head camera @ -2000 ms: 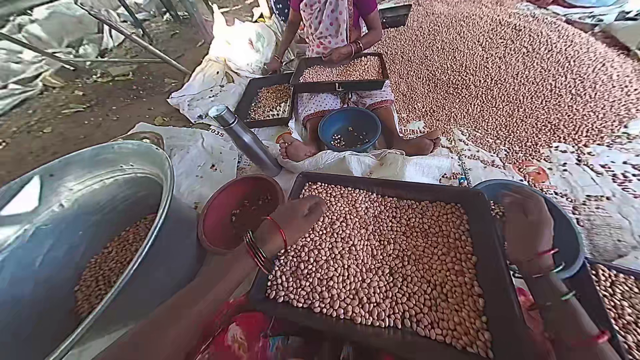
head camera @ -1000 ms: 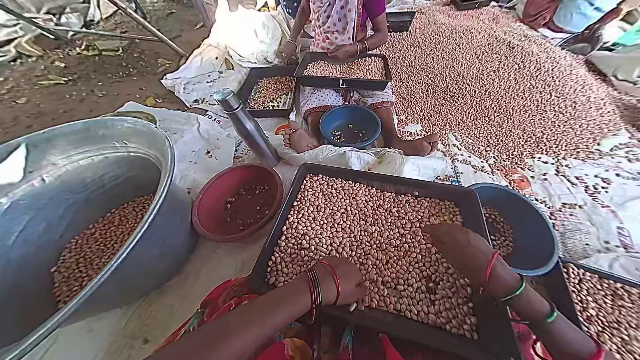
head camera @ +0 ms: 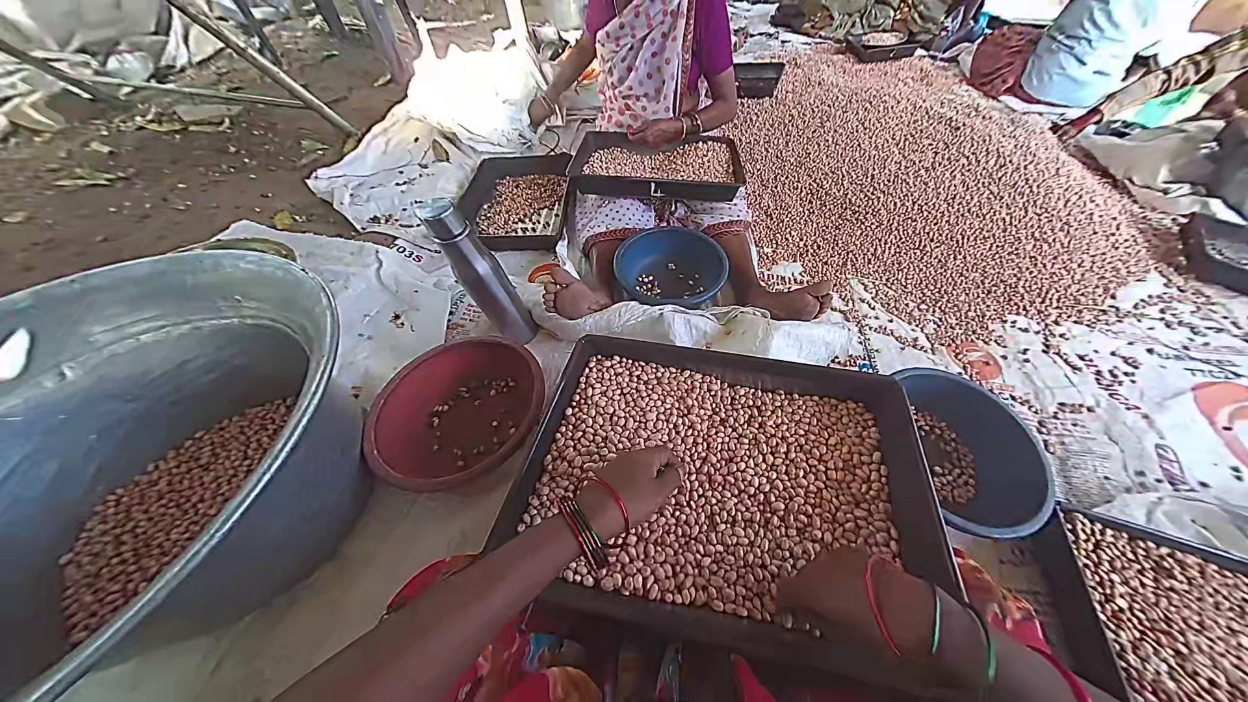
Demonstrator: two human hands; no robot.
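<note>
A dark rectangular tray [head camera: 741, 363] full of pinkish-brown nuts or seeds [head camera: 741, 458] rests over my lap. My left hand [head camera: 634, 492], with bangles at the wrist, is on the nuts left of the tray's middle, fingers curled down; whether it grips any is hidden. My right hand [head camera: 843, 600] lies low at the tray's near right part, its fingertips at the nuts by the near rim and mostly hidden. Left of the tray, a red bowl [head camera: 390, 429] holds a few scattered nuts. Behind the tray's right edge, a blue-grey bowl [head camera: 1014, 468] holds a small heap.
A large metal tub [head camera: 327, 390] with nuts stands at left, a steel flask [head camera: 487, 283] beyond it. Opposite sits a person with a nut tray [head camera: 663, 185], a second tray [head camera: 478, 195] and a blue bowl [head camera: 717, 253]. A big nut heap [head camera: 926, 185] lies behind; another tray [head camera: 1072, 585] at right.
My left hand has moved from the tray's near left part farther in over the nuts. My right hand has come down from the tray's right side to its near edge.
</note>
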